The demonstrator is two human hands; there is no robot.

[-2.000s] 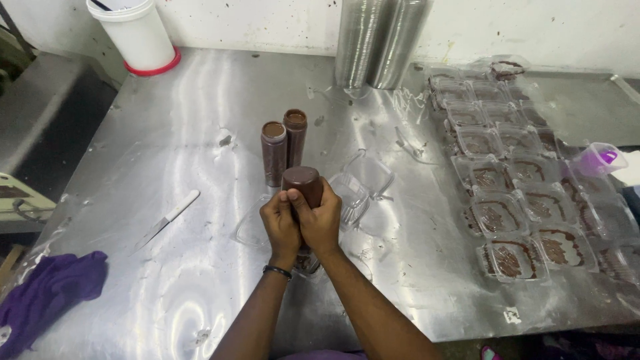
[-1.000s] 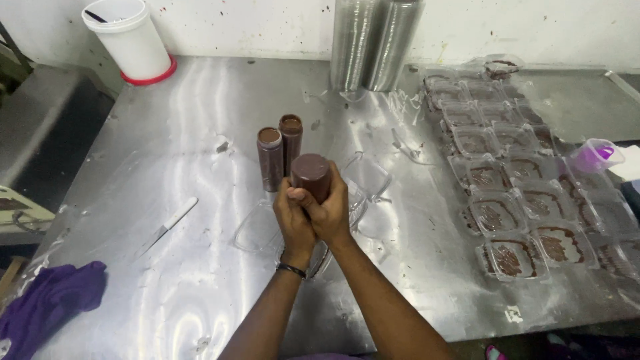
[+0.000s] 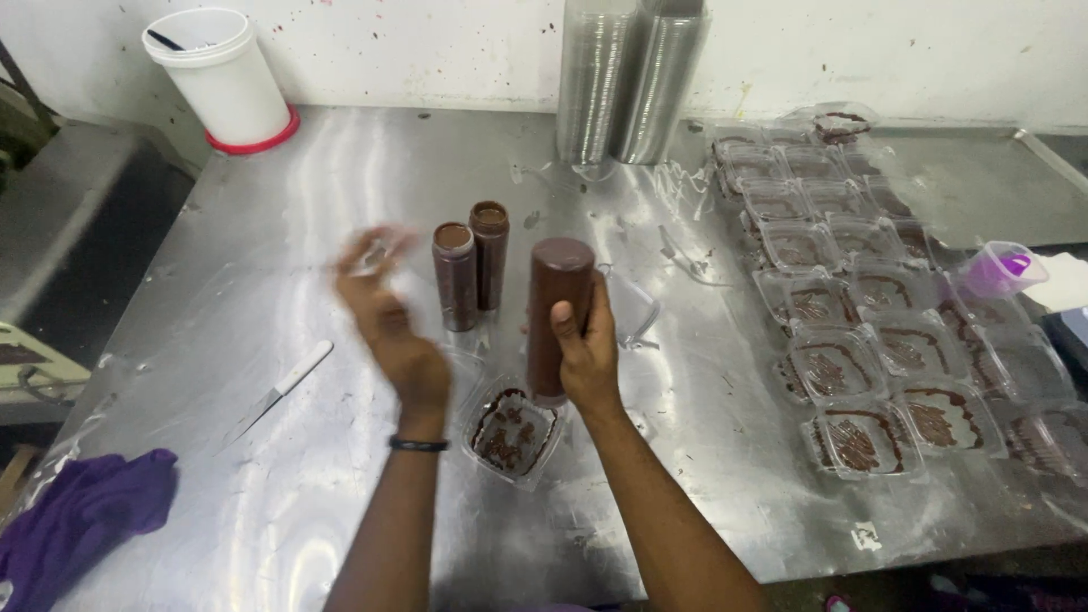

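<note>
My right hand grips a brown-filled plastic bottle, its flat base upward. Blurred by motion, my left hand is raised to the left of the bottles with its fingers apart and nothing in it. Below and between the hands, a clear plastic container on the steel table has chocolate streaks on its bottom and rim. Two open-topped bottles of chocolate, a nearer one and a farther one, stand upright just behind. A clear lid lies partly behind my right hand.
Rows of chocolate-streaked clear containers cover the right side. Nested clear containers stand against the wall. On the left are a white bucket, a white-handled knife and a purple cloth. A metal tray lies at the back right.
Both hands were around the bottle before. My left hand has let go and moved off to the left, while my right still holds the bottle. The streaked container below now shows.
</note>
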